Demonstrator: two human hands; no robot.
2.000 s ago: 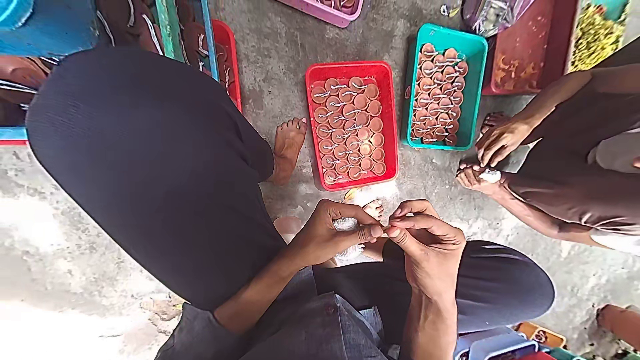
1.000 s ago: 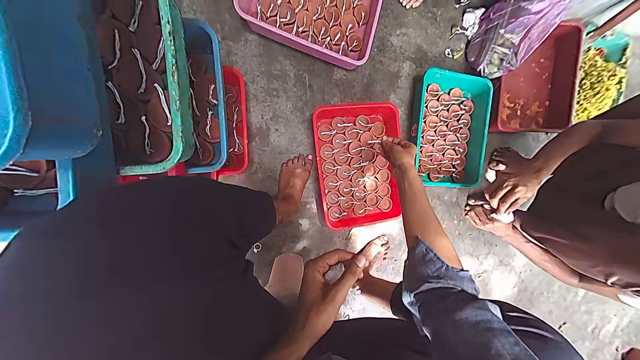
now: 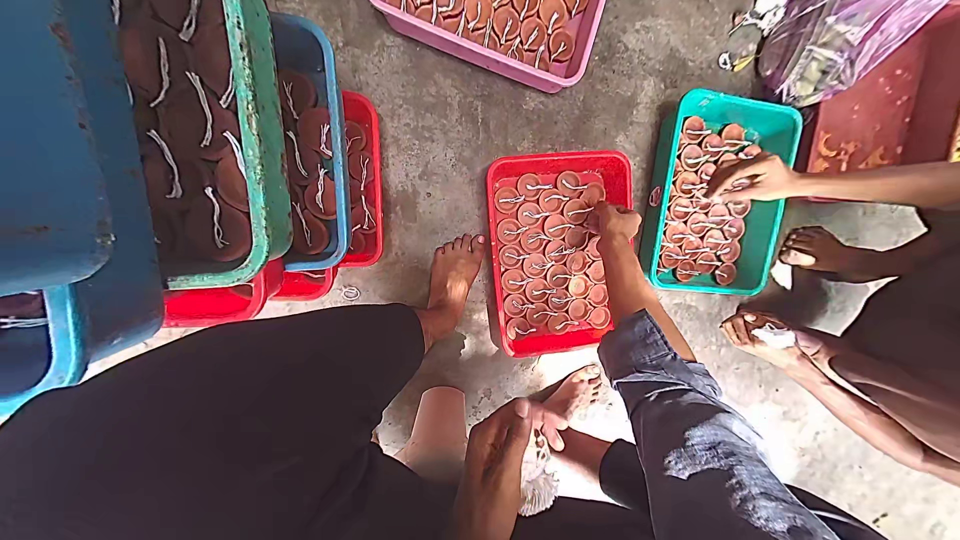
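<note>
A red plastic tray [image 3: 559, 349] on the floor holds rows of small round clay lamps [image 3: 535, 266], many with white cotton wicks across them. My right hand [image 3: 616, 223] reaches into its right side, fingers bent down over the lamps near the upper right; its fingertips are partly hidden, so whatever they hold does not show. Low in the view, my left hand [image 3: 501, 457] is raised with its thumb up, beside a bundle of white wicks [image 3: 538, 484]. Whether its fingers grip the bundle cannot be made out.
On the right, another person's hand [image 3: 754, 178] works over a teal tray [image 3: 784, 217] of lamps; the other hand [image 3: 772, 337] holds something white. A pink tray [image 3: 487, 64] lies ahead. Stacked blue and green trays [image 3: 259, 142] stand left. My bare foot [image 3: 454, 281] is beside the red tray.
My hands were together two seconds ago; my right hand has since moved to the red tray. The other person's one hand has moved onto the teal tray. The view has shifted.
</note>
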